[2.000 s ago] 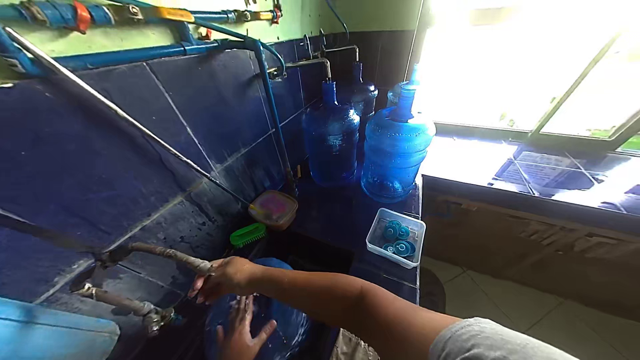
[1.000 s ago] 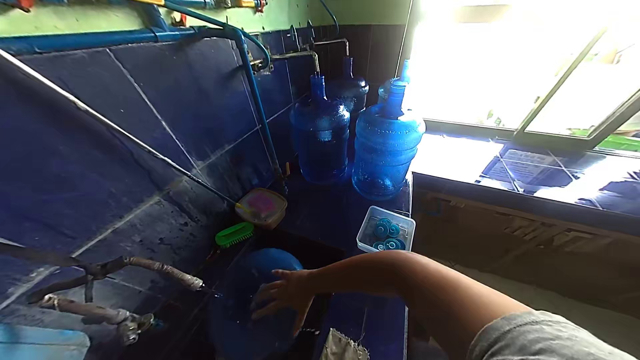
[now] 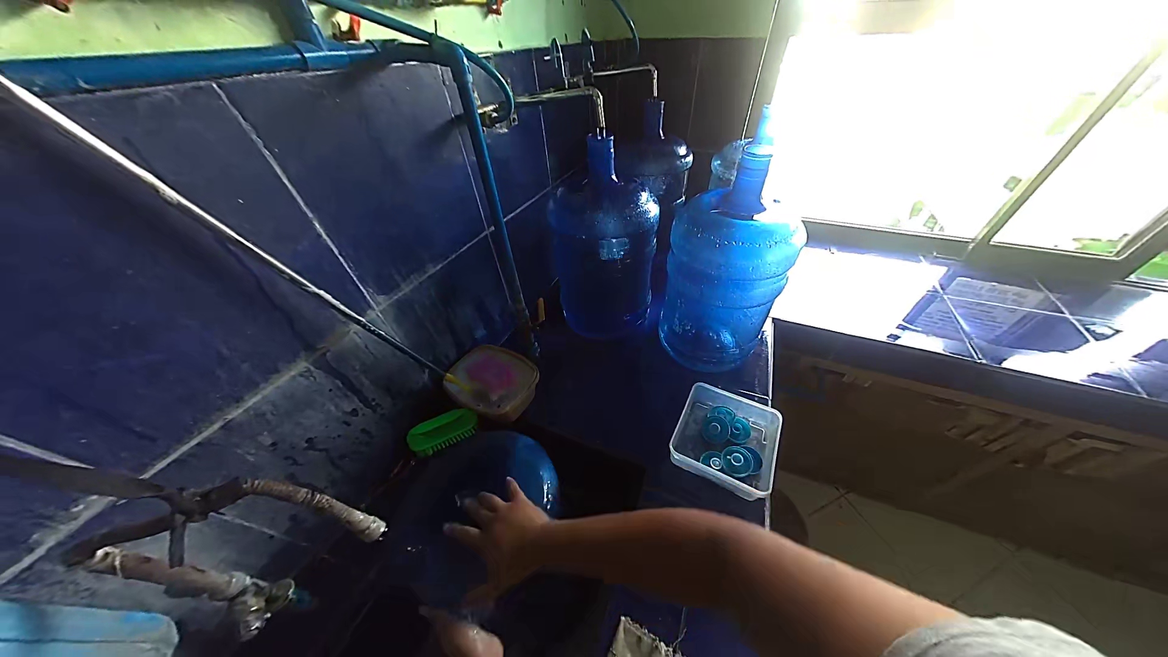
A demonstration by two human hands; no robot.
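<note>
A blue plastic water jug lies low in the dark basin at the lower centre. My right hand rests on its side with the fingers spread. Only part of my left hand shows at the bottom edge, low by the jug; its fingers are mostly hidden. Just left of the jug's top end is a green scrub brush. Behind the brush sits a plastic tub with something pink in it and a thin rod at its rim. A pipe outlet points toward the jug from the left.
Several blue water jugs stand upright on the tiled ledge, one under a metal spout. A clear plastic box of blue caps is at the ledge's right edge. A cloth lies at the bottom. Taps and pipes line the left wall.
Two seconds ago my right hand was at the pipe outlet and my left hand lay on the jug. Now my right hand is on the jug, and my left hand is low at the frame's bottom.
</note>
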